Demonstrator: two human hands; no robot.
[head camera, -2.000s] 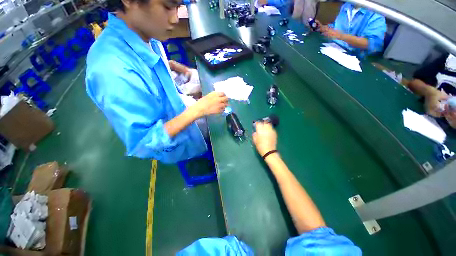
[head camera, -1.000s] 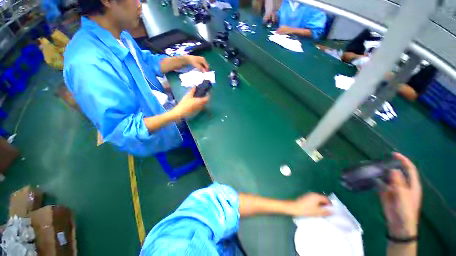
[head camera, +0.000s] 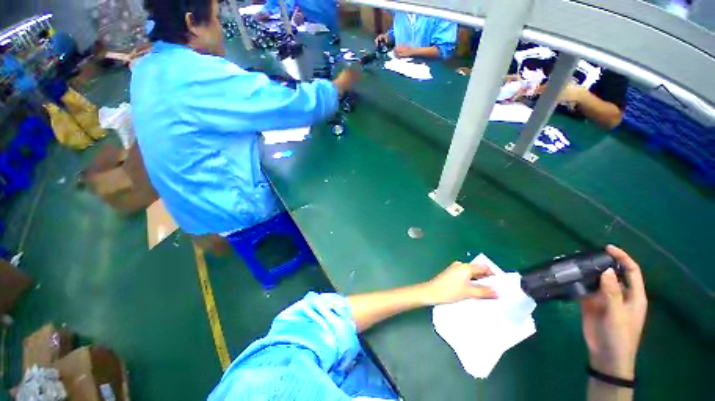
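Note:
My right hand (head camera: 615, 301), with a dark wristband, holds a black cylindrical device (head camera: 566, 277) by its right end, lying roughly level above the bench. My left hand (head camera: 464, 283) is on the white sheets (head camera: 484, 333), its fingers gripping the upper edge of a sheet. The device's left end meets a raised white sheet; whether it is inside it cannot be told. The sheets lie in an uneven stack on the green bench. A single pale disc (head camera: 415, 233) lies on the bench beyond my left hand.
A grey post (head camera: 478, 110) stands on the bench ahead. A worker in blue (head camera: 212, 125) at the left reaches over the bench, near a blue stool (head camera: 274, 249). Other workers sit across the bench. Open cartons (head camera: 90, 368) are on the floor at lower left.
The device in my right hand has come to the raised sheet by my left hand. A second ago it was apart from the sheets. The neighbouring worker now reaches across the bench.

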